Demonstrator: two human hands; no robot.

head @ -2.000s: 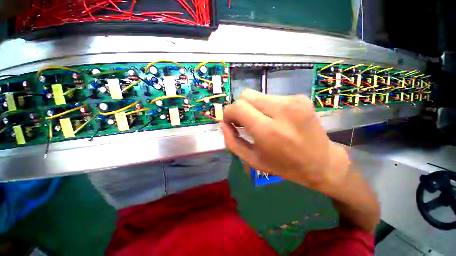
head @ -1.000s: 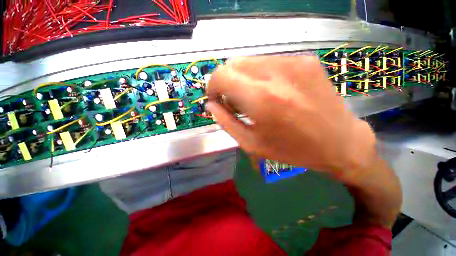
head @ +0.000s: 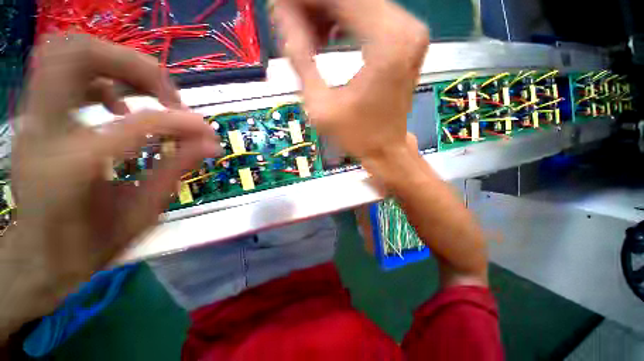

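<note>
The green PCB panel [head: 265, 149] lies between the rails, with yellow blocks and yellow wires on it. My left hand [head: 99, 155] is large and blurred over the panel's left part, thumb and fingertips near each other; whether it holds a wire cannot be told. My right hand [head: 360, 70] is raised over the far rail, right of the red wire tray [head: 263, 42]; its fingertips meet the top edge of the view and what they hold cannot be told. Red wires [head: 201, 35] lie loose in the tray.
The near rail [head: 282, 206] and far rail [head: 487, 56] run left to right. A second panel [head: 480, 113] stands to the right across a gap. A blue bin [head: 395, 233] with pale wires is below the near rail. A black handwheel [head: 635, 257] is at the far right.
My left hand has come into view at the left. My right hand has moved up and away from the panel's right end, uncovering its boards. The view has shifted slightly.
</note>
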